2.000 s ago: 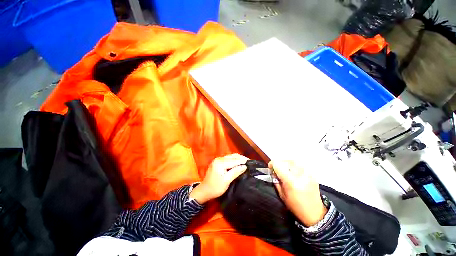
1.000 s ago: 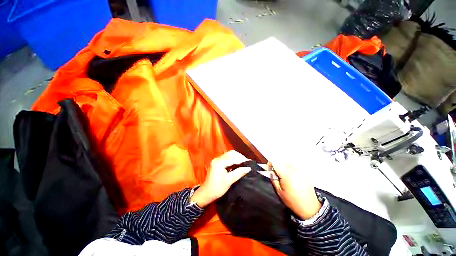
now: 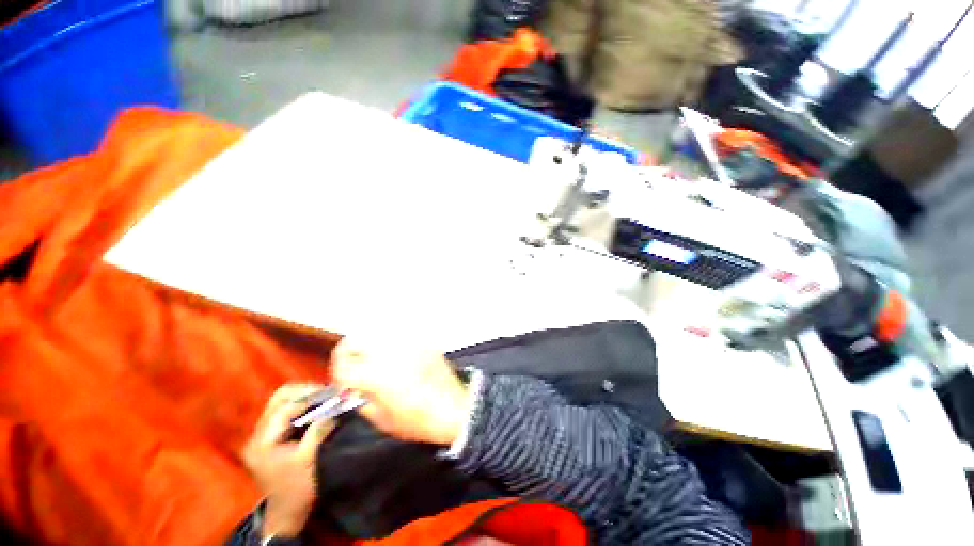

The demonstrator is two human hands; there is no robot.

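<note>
The black bag piece (image 3: pixel 401 480) lies over my lap and reaches right onto the white table edge. My left hand (image 3: pixel 286 453) pinches its upper left edge. My right hand (image 3: pixel 401 392) is just right of it, fingers closed on the same edge. A small pale, shiny piece (image 3: pixel 329 410) shows between the hands; blur hides whether it is a tag or metal. A flat black panel part (image 3: pixel 577 363) rests on the table under and beyond my right sleeve.
The white sewing table (image 3: pixel 320 213) carries the sewing machine (image 3: pixel 694 229) with a lit screen. Orange cloth (image 3: pixel 118 395) covers the left side and lap. A blue crate (image 3: pixel 481 123) stands behind the table, a blue bin (image 3: pixel 85 80) at upper left. Another machine stands at the right.
The view has swung right, so table and machine appear further left and the black pile at left is out of view. Both hands still hold the black edge; the pale piece shows more clearly between them.
</note>
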